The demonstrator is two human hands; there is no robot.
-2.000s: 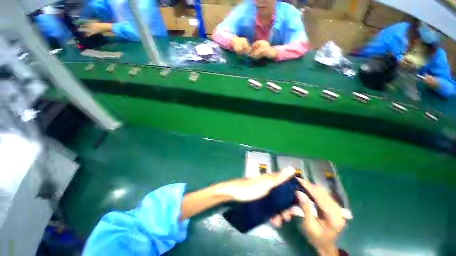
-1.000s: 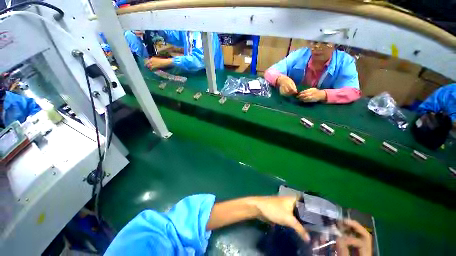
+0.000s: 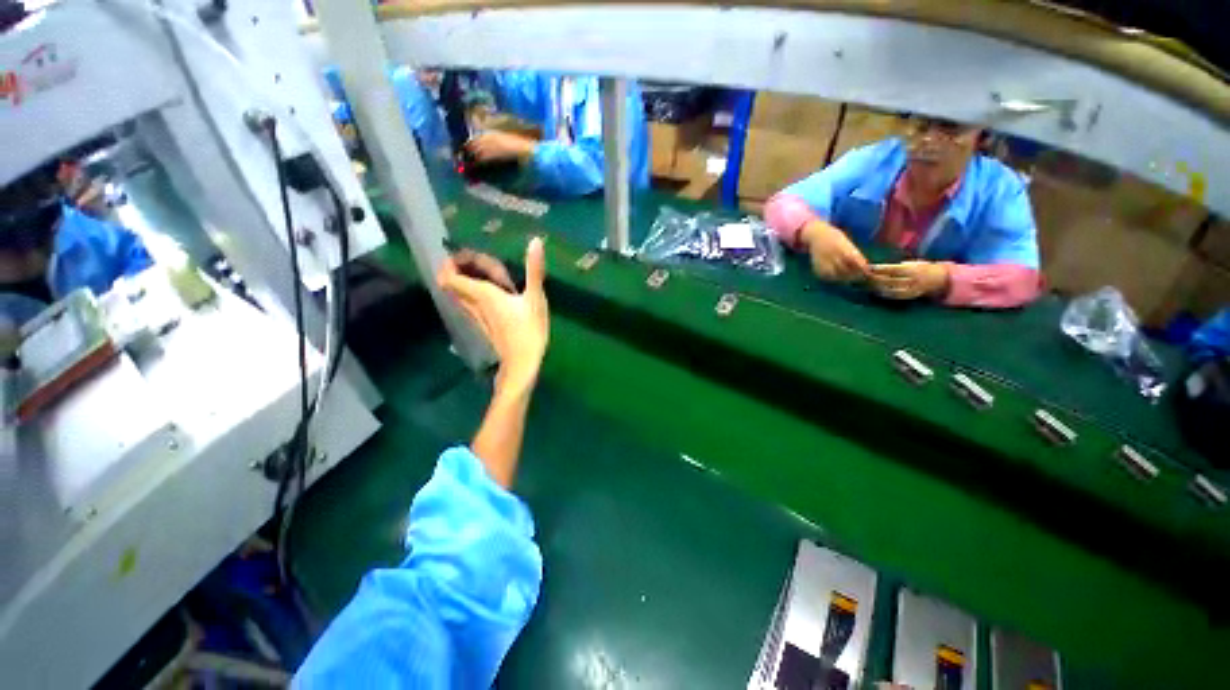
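Observation:
Silver-backed display modules [image 3: 811, 593] lie back up in a row on the green bench at the lower right, cut off by the bottom edge. Black flex cables with orange-yellow patches [image 3: 843, 603] show on the first two backs. The left one also has a dark rectangle low on its back. My left hand [image 3: 502, 307] is raised over the far side of the bench beside the white post, thumb up and apart from the fingers. A dark brownish patch shows by its fingers; I cannot tell what it is. My right hand is out of the picture.
A white machine [image 3: 176, 418] with hanging cables stands at the left. White posts and a crossbar [image 3: 836, 61] frame the belt [image 3: 634, 364]. Small metal parts [image 3: 912, 367] sit along its far side. A person in a blue smock [image 3: 917, 216] works across, near plastic bags [image 3: 708, 240].
My left hand has left the modules and reached forward and left to the post. My right hand has gone out of view. The dark module and pale sheet held before are no longer seen in my hands.

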